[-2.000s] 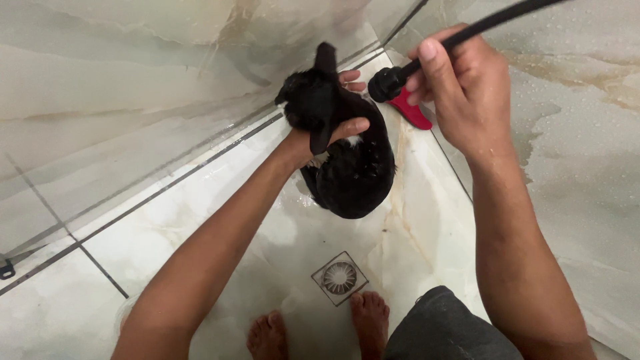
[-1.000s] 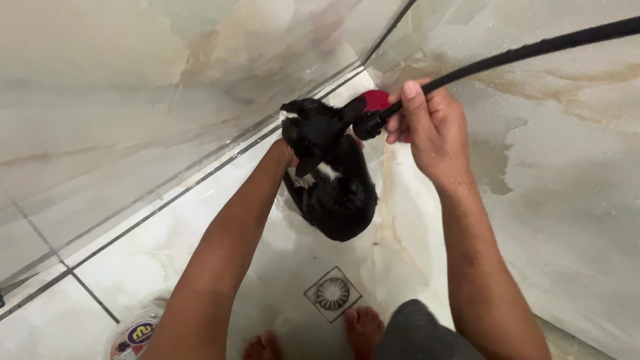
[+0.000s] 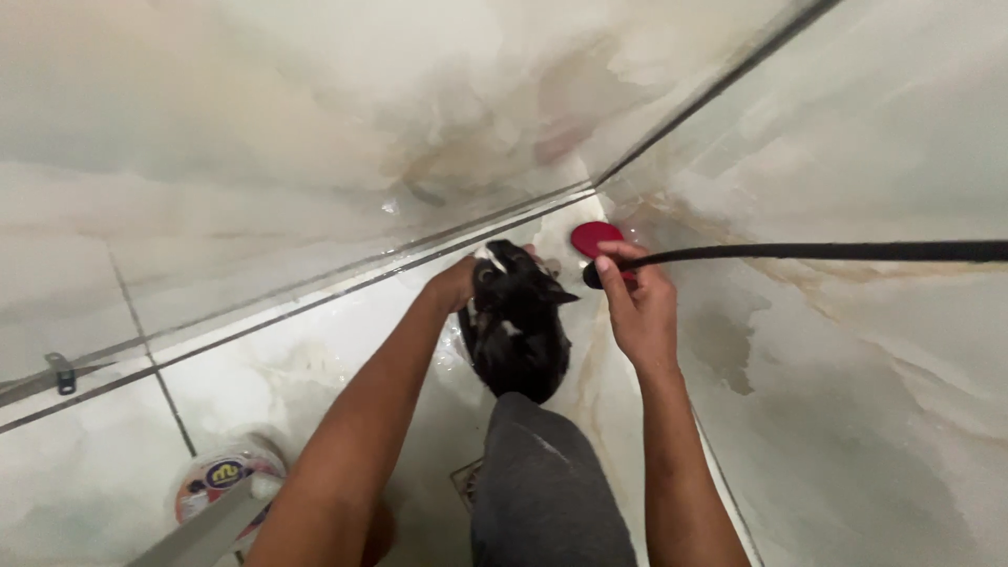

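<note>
A wet black and white cat (image 3: pixel 524 346) sits on the pale tiled floor near the wall, its face turned up and to the left. My left hand (image 3: pixel 455 285) is around the cat's front at the neck or chest, with some fingers showing past its far side and the rest hidden by the animal. Just right of the cat's head, my right hand (image 3: pixel 639 303) grips the black nozzle end of a dark hose (image 3: pixel 756 251). A red object with a rounded end (image 3: pixel 596 239) lies behind that hand and is partly covered by it.
Marbled walls meet at a corner beyond the cat. At lower left stands a round plastic tub with a printed lid (image 3: pixel 193 498), partly behind a pale bar. A floor drain (image 3: pixel 466 482) shows beside my grey-clothed knee (image 3: pixel 543 480). A small metal fitting (image 3: pixel 61 374) is at far left.
The cat's head has turned from upward right to the left. My grey-clothed knee now reaches the cat's back and partly covers the drain. The view has shifted.
</note>
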